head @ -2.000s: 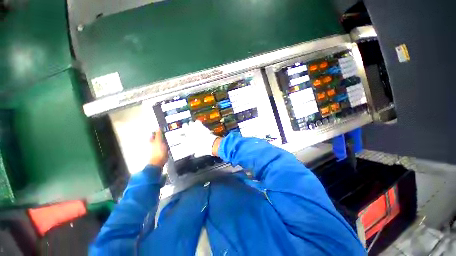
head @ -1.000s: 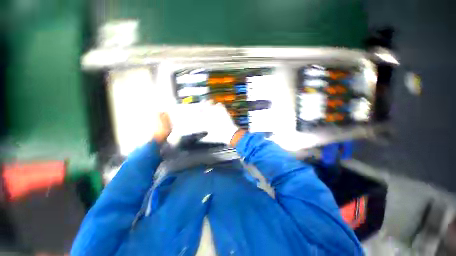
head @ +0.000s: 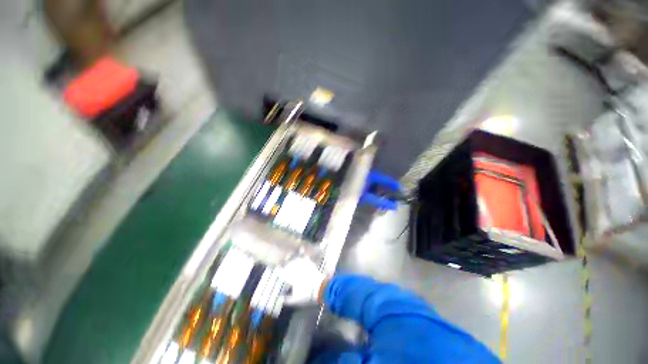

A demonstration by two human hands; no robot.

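Observation:
Two populated circuit boards lie component side up between the silver conveyor rails (head: 348, 206). The farther board (head: 308, 186) has orange coils, white blocks and black parts. The nearer board (head: 222, 313) is cut off by the bottom edge. A pale pallet edge (head: 266, 240) lies between them. My right hand (head: 304, 280), in a white glove, is at the near board's far right corner, by the right rail. It is blurred, and its fingers and any grip cannot be made out. My left hand is out of the picture.
A black crate (head: 447, 206) with red-orange sheets inside stands on the floor at right. A blue bracket (head: 381, 190) sits beside the conveyor. The dark machine (head: 369, 64) is at the conveyor's far end. A green surface (head: 160, 213) runs along its left.
The view has turned right, bringing the crate and floor into sight. My right hand has moved from over the near board to its far right corner. My left hand has left the picture.

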